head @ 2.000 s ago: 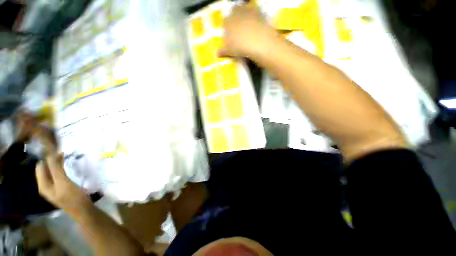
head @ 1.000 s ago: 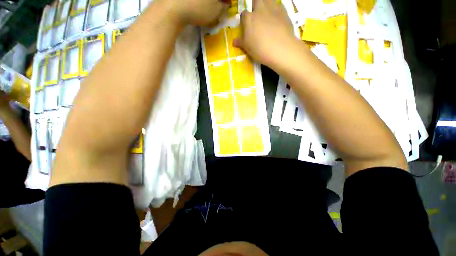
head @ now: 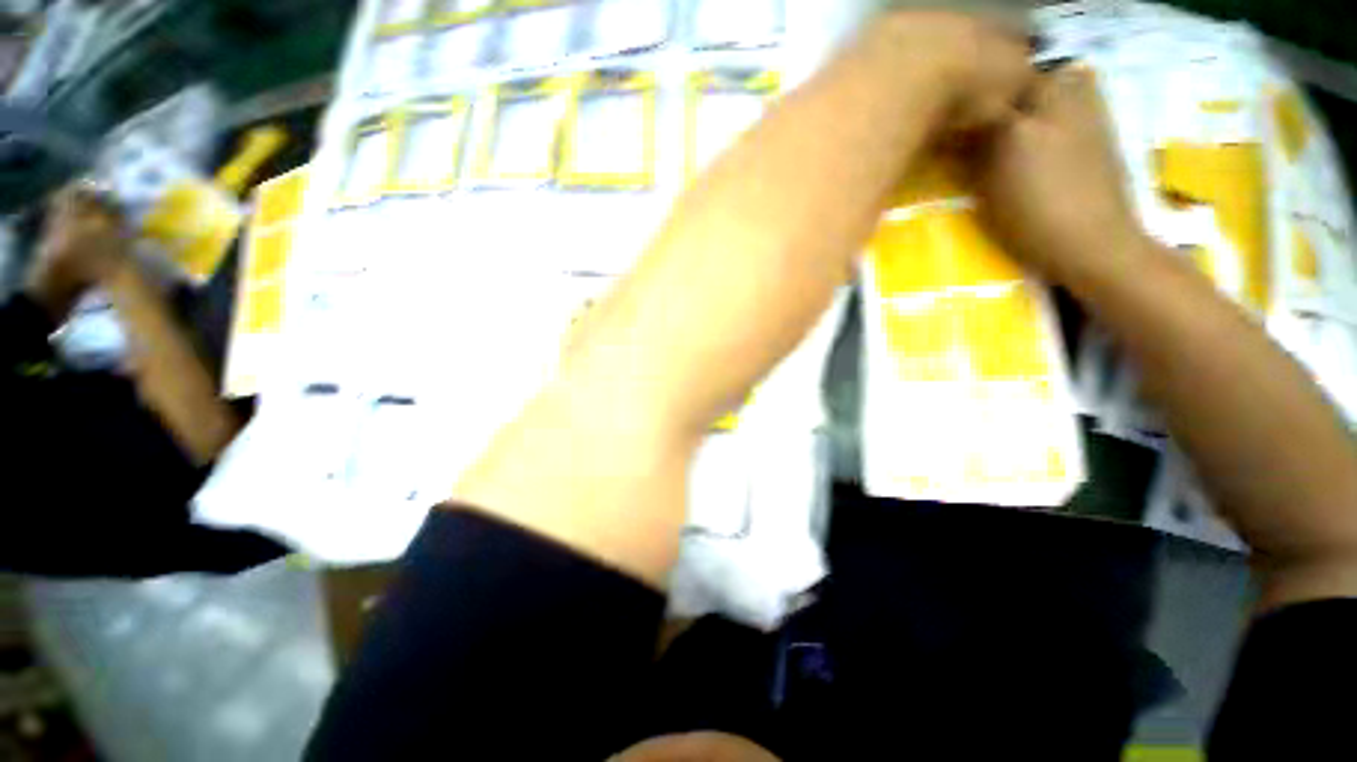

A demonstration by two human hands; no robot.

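Observation:
My left hand [head: 960,67] and my right hand [head: 1049,171] are close together over the top end of the sticker sheet [head: 975,350]. Both are blurred, and what their fingers hold is hidden. The sheet is long and white with two columns of yellow rectangles. Phone-frame parts [head: 607,131], rounded rectangles, some with yellow bands, lie in rows on white wrapping sheets [head: 447,298] at the left. My left forearm crosses over them.
Used liners with yellow scraps [head: 1220,179] lie at the right. A spare yellow sticker sheet [head: 268,276] is at the left edge of the parts. Another person's hand [head: 82,238] is near yellow film at the far left.
The view has swung so that the bench things sit further right. Two seconds ago only my right arm was over the sticker sheet; my left arm now reaches across the parts to it.

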